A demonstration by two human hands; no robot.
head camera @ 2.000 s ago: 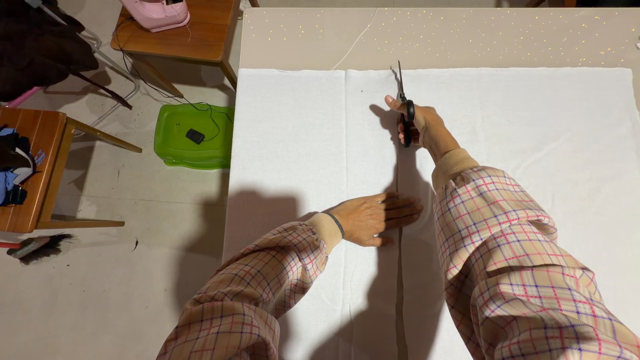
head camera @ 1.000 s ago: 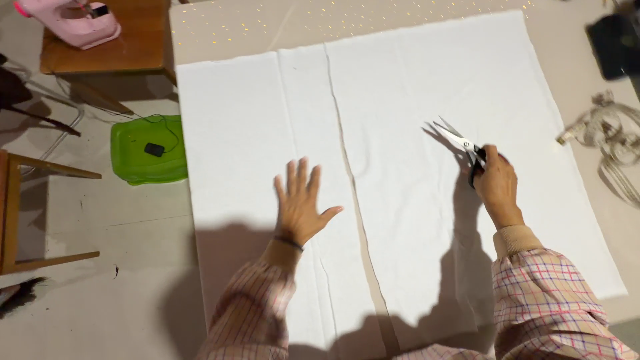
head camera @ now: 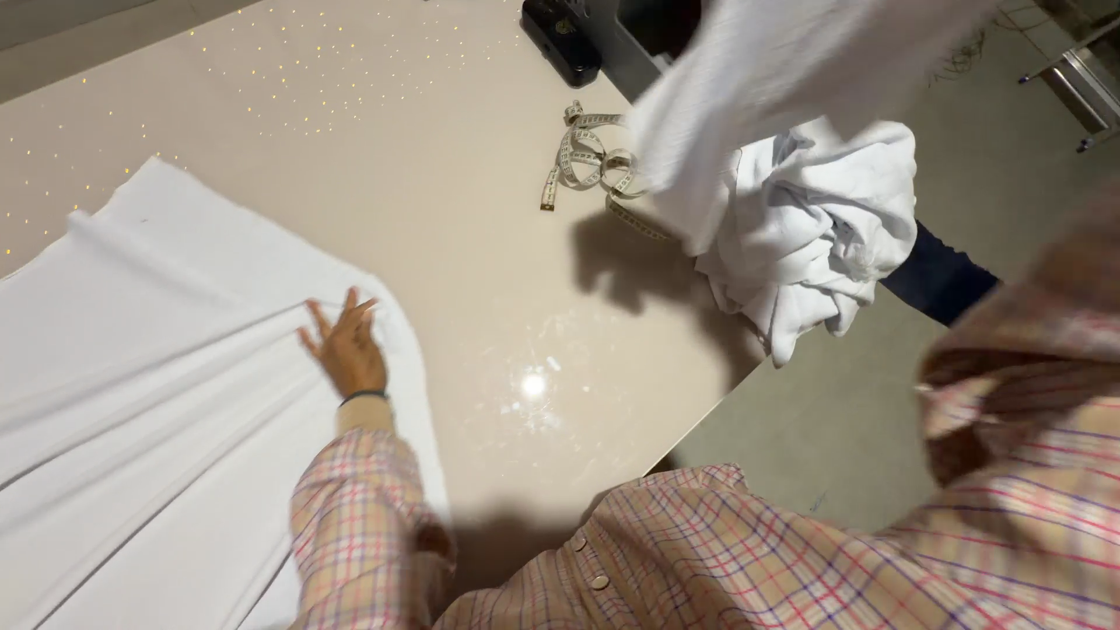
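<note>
A large sheet of white fabric (head camera: 157, 350) lies on the left of the table, with long folds running toward my left hand (head camera: 346, 350). That hand rests on it near its right edge, fingers spread. A second white cloth (head camera: 744, 96), blurred, hangs in the air at the upper right. My right hand is out of sight; only its plaid sleeve shows at the right edge. Below the raised cloth, a crumpled heap of white fabric (head camera: 822, 227) sits at the table's edge. No scissors are visible.
A coiled measuring tape (head camera: 582, 157) lies on the glossy beige table (head camera: 490, 262). Beyond it are a black case (head camera: 562, 39) and a dark machine-like object (head camera: 612, 44). Something dark blue (head camera: 941, 271) sticks out beside the heap. A metal frame (head camera: 1081, 92) stands at the far right.
The view has swung far to the right. The scissors seen earlier in my right hand are out of sight. The fabric on the left now has folds, and one white cloth is up in the air.
</note>
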